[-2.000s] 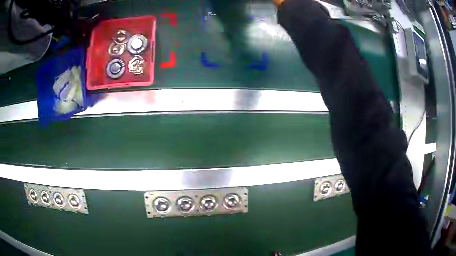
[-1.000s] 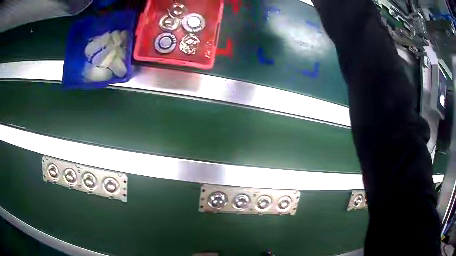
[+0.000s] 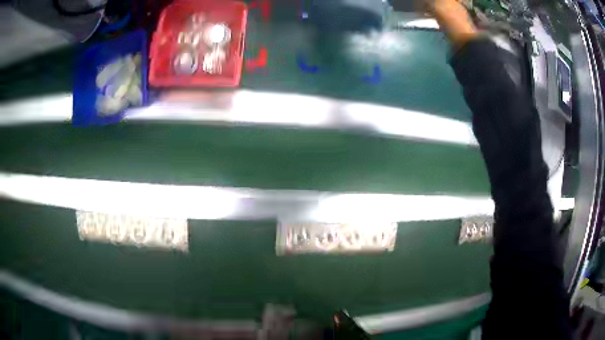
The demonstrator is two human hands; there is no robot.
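Observation:
My right hand [image 3: 454,18] is at the top edge, blurred and partly cut off, with the black sleeve running down the right side. A grey, blurred shape touches or lies near its fingertips at the top edge; I cannot tell whether the hand holds it. My left hand is not in view. Below lie three pale four-place fixtures in a row on the near green lane: one at left [image 3: 133,230], one in the middle [image 3: 336,237], and one at right [image 3: 475,230], partly hidden by my sleeve. The left and middle ones show round parts in their seats.
A red bin [image 3: 198,79] holds several round parts. A blue bin [image 3: 82,91] beside it holds whitish pieces. Pale guide rails [image 3: 245,203] cross the green surface. Blue corner marks [image 3: 308,65] lie behind. A small screen device [image 3: 564,86] stands at right. A blurred dark object [image 3: 350,325] is at the bottom edge.
The camera view has shifted. My right hand now shows at the top edge, where one second ago only the sleeve showed. The left and middle fixtures sit farther right than two seconds ago.

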